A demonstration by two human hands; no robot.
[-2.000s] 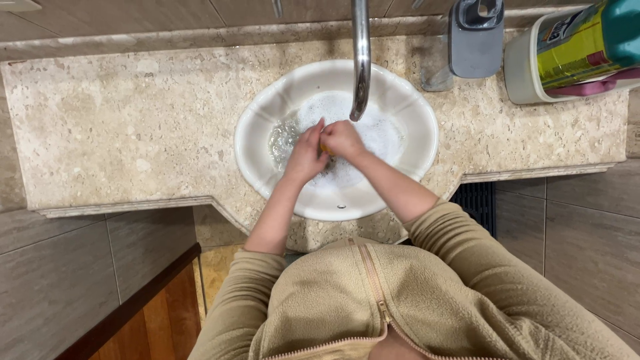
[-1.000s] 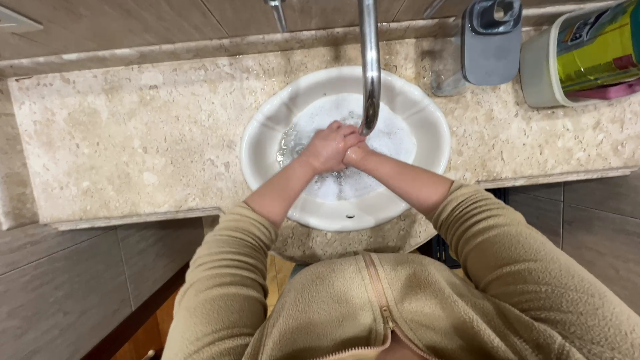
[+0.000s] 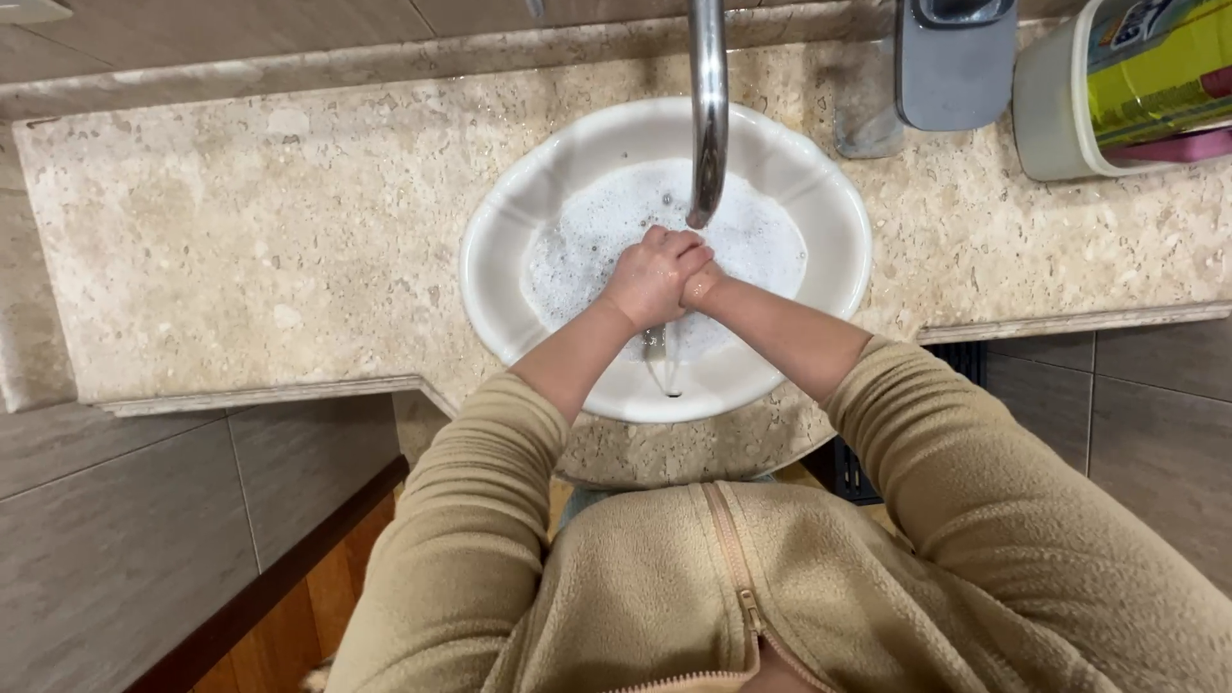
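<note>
My left hand (image 3: 654, 276) is wrapped over my right hand (image 3: 703, 283), with its fingers across the back of it. Both are wet and clasped over an oval white washbasin (image 3: 828, 192). White foam (image 3: 760, 236) with bubbles covers the water in the basin. Just behind the hands ends the spout of a chrome faucet (image 3: 709, 115). Below the clasped hands, a little water seems to run down near the small hole at the basin's front. The right hand's fingers are mostly hidden, and whether anything lies between the palms cannot be seen.
The basin sits in a beige stone counter (image 3: 241, 241). Back right stand a gray dispenser (image 3: 953, 72) and a clear item (image 3: 866, 106) beside it. Farther right, a whitish plastic container (image 3: 1049, 106) holds a yellow-green package (image 3: 1155, 77) and something pink (image 3: 1179, 146).
Two seconds ago the hands were less tightly joined, with something yellowish between them. My left hand has since closed over the right one.
</note>
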